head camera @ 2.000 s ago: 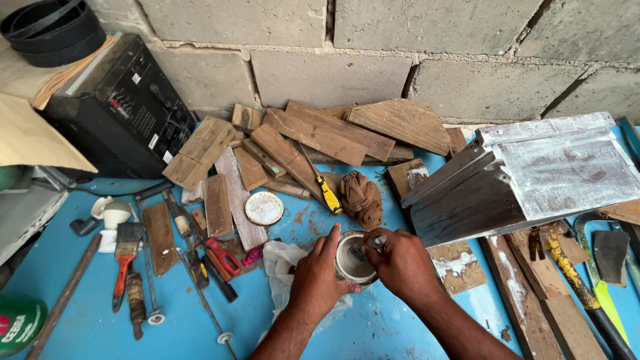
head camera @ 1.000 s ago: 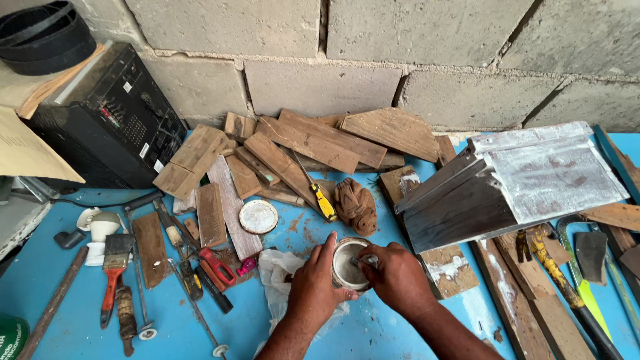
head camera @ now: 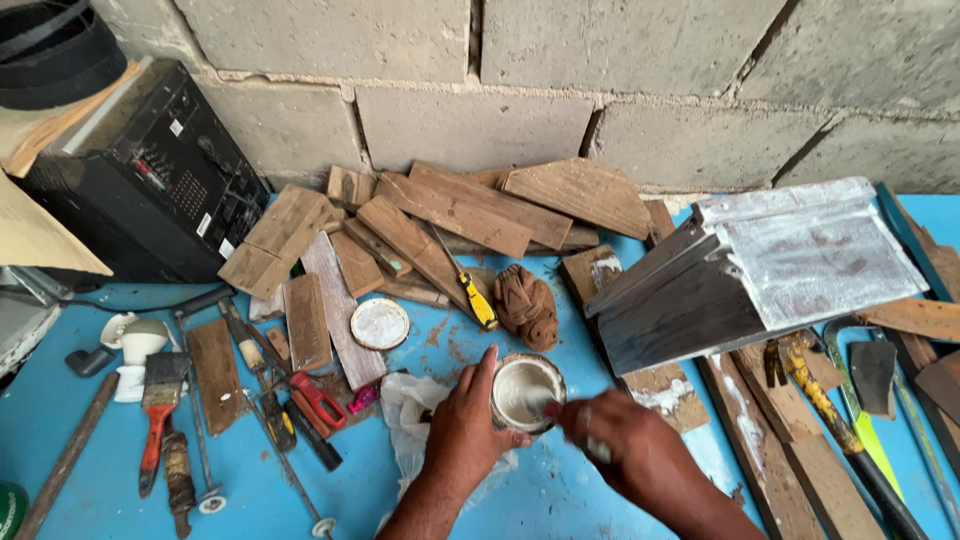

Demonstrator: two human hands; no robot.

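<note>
A round can of whitish paint (head camera: pixel 528 394) stands in the middle of the blue table. My left hand (head camera: pixel 471 424) wraps its left side, thumb at the near rim. My right hand (head camera: pixel 616 439) grips a small tool, blurred, perhaps a brush, whose end dips into the can; most of its handle is hidden. The can's round lid (head camera: pixel 379 324), smeared white, lies behind and left. Just behind the can sit a carved brown figure (head camera: pixel 526 307) and a yellow-handled screwdriver (head camera: pixel 476 300). Crumpled clear plastic (head camera: pixel 405 412) is beside my left hand.
Wood offcuts (head camera: pixel 457 214) are piled against the block wall (head camera: pixel 472 124). At right stands a wooden box (head camera: pixel 675 300) with a white-smeared top, near a claw hammer (head camera: pixel 817 390) and boards. A paintbrush (head camera: pixel 159 409), red-handled pliers (head camera: pixel 319 401) and rods lie left, before a black electronic unit (head camera: pixel 172 172).
My right hand has moved from over the can to its right side, with the tool's end still inside. My left hand stays on the can.
</note>
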